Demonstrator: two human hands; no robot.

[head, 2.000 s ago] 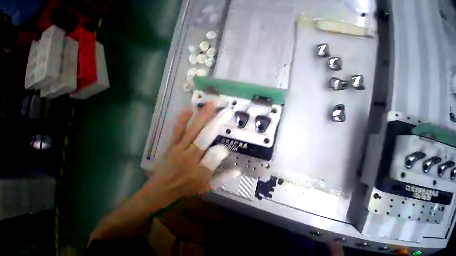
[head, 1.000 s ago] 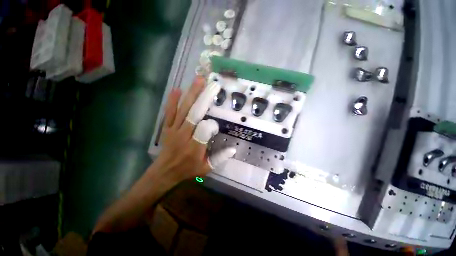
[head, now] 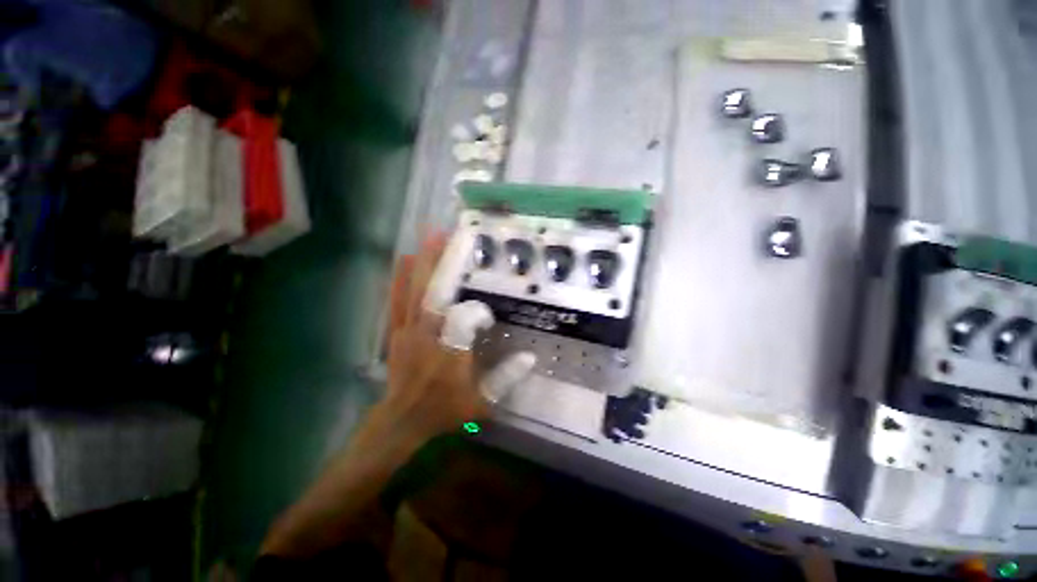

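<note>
My left hand (head: 438, 341), with white finger cots on some fingertips, lies spread at the left edge of the left fixture (head: 552, 324). I see nothing held in it. Four shiny metal housings (head: 557, 264) sit in a row in this fixture, below its green clamp bar (head: 557, 204). A fingertip of my right hand (head: 819, 565) shows by the front panel buttons at the bottom edge; the rest is dark or cut off. Small black pieces (head: 632, 415) lie in a pile at the bed's front edge, right of my left thumb.
Several loose housings (head: 778, 173) lie on the bed between the fixtures. The right fixture (head: 984, 335) also holds housings and is cut off by the picture's edge. White round pieces (head: 482, 142) lie at the upper left. White and red bins (head: 264, 171) stand at far left.
My left fingers have drawn back left from over the left fixture, uncovering its two left housings. A green-lit button now shows below my left hand. The camera view has shifted.
</note>
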